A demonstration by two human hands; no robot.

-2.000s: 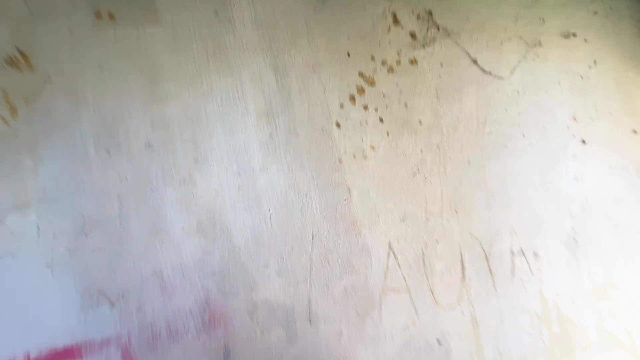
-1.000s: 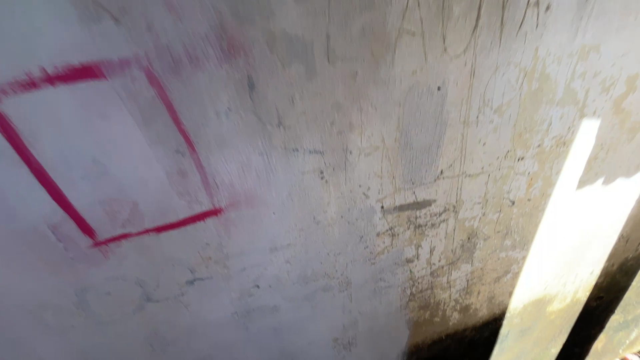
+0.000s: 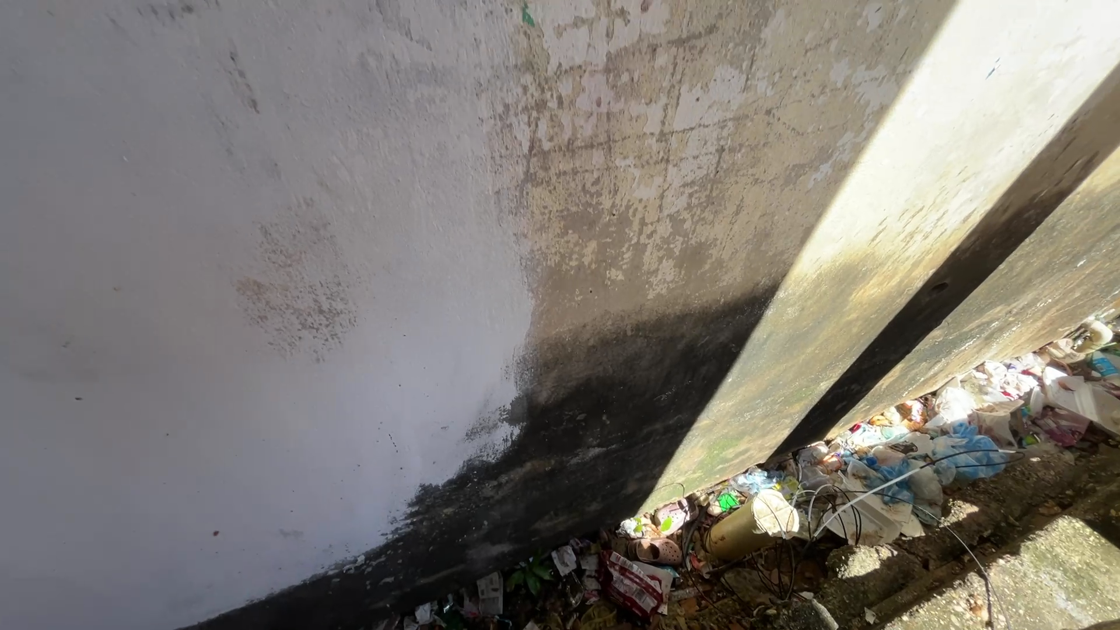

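Neither my left hand nor my right hand is in view. A plastered wall (image 3: pixel 394 219) fills most of the head view. Its left part bears white paint (image 3: pixel 175 420) with a ragged edge. To the right of that edge the surface is bare, worn and beige (image 3: pixel 647 201), turning to a black, stained band (image 3: pixel 595 437) along the foot. A speckled patch (image 3: pixel 302 280) shows through the white paint. Bright sunlight falls in slanting strips on the wall's right part (image 3: pixel 822 297), with a dark strip (image 3: pixel 945 289) between them.
Litter lies along the wall's foot at lower right: blue plastic bags (image 3: pixel 971 455), a cylindrical container (image 3: pixel 744 529), a clog-type shoe (image 3: pixel 656 550), a red and white wrapper (image 3: pixel 632 582) and thin wires. A rough concrete edge (image 3: pixel 1032 577) is at the bottom right corner.
The view has swung down and to the right along the wall. The pink painted outline of a second ago is out of view, and the littered ground has come into view.
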